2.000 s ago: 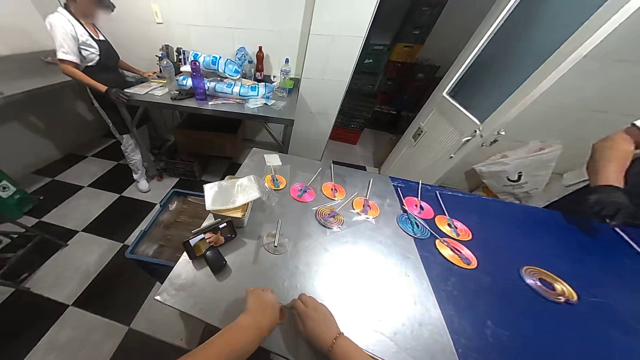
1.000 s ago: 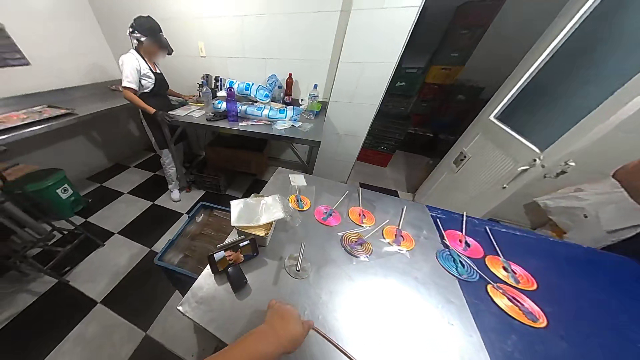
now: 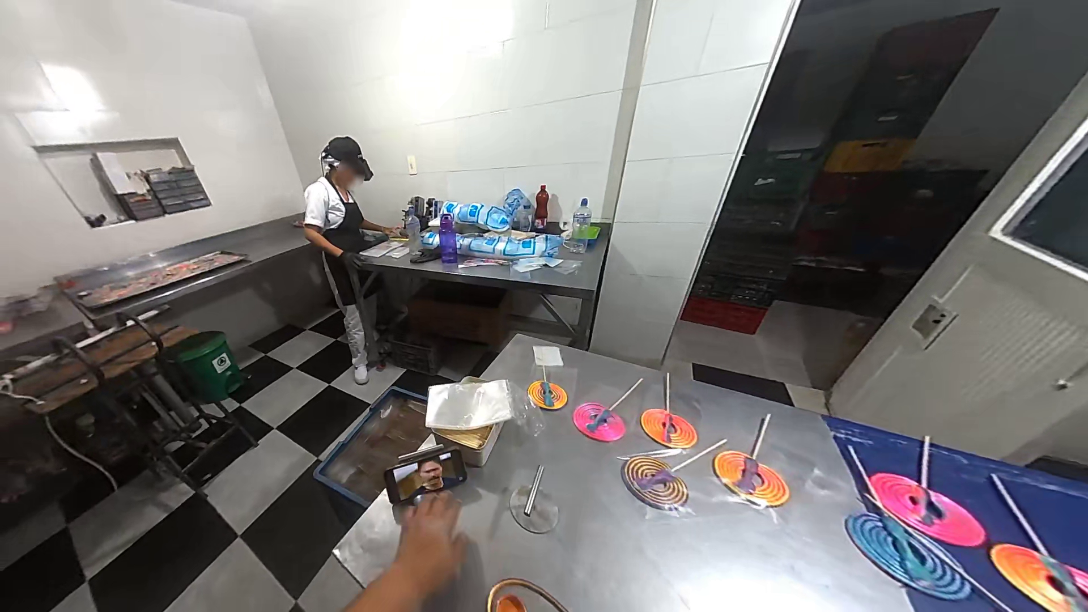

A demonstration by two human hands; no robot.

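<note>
My left hand [image 3: 431, 531] is stretched over the left part of the steel table [image 3: 595, 544], fingers near the lower edge of a smartphone [image 3: 425, 473] propped sideways; whether it touches something there cannot be told. My right hand is out of view. Right of the hand a metal rod [image 3: 534, 490] stands on a clear round disc [image 3: 535, 514]. At the bottom edge lies part of a brown and orange coil [image 3: 527, 585]. Farther back lie spiral lollipops on sticks, among them a pink one [image 3: 599, 422], an orange one [image 3: 668, 428] and a dark striped one [image 3: 654, 482].
Clear plastic bags [image 3: 467, 403] lie on a box [image 3: 480, 442] behind the phone. A blue-rimmed crate [image 3: 340, 455] stands beside the table. More lollipops, one blue [image 3: 905, 557], lie on the blue surface [image 3: 875, 459] at right. A co-worker [image 3: 340, 229] stands at the back table [image 3: 484, 270].
My left hand has moved left to the phone; my right hand, seen two seconds ago beside it, is out of view. The view has turned left.
</note>
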